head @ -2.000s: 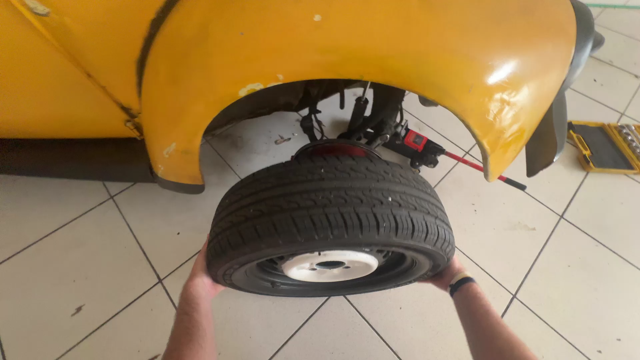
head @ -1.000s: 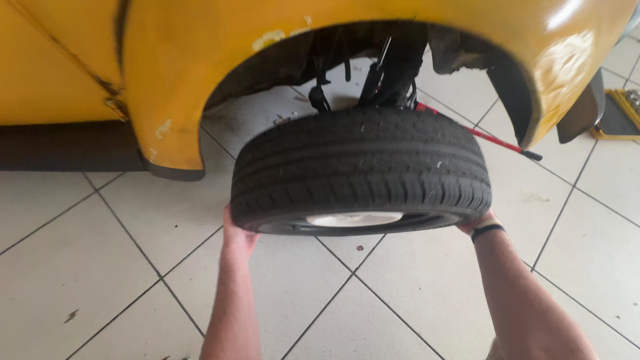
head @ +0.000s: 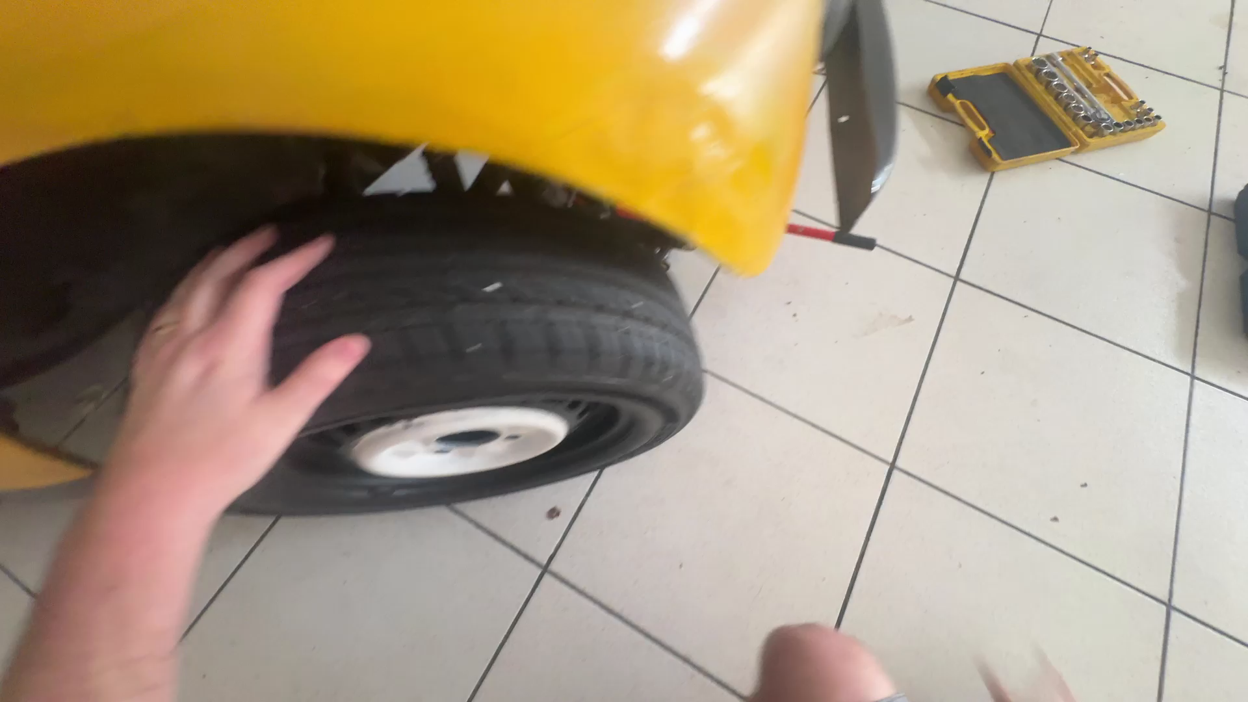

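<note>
A wheel with a black tyre [head: 507, 312] and a white-centred rim [head: 463, 441] sits at the wheel arch of a yellow car fender [head: 546, 88], its outer face tilted upward. My left hand [head: 234, 341] lies against or just over the left part of the tyre, fingers spread and not wrapped around it; contact is hard to tell. At the bottom edge, a blurred, cut-off part of what looks like my right hand [head: 1029, 680] shows away from the wheel; its fingers cannot be made out. The hub behind the wheel is mostly hidden.
A red bar with a black grip [head: 829, 235] sticks out from behind the fender, beneath the bumper end [head: 863, 117]. An open yellow socket-set case [head: 1077, 97] lies on the tiled floor [head: 1024, 390] at upper right. A bare knee [head: 819, 663] shows at the bottom.
Both hands held the wheel's sides before. The right hand has let go and moved away; the left is now spread at the tread. The view has swung right and nearer.
</note>
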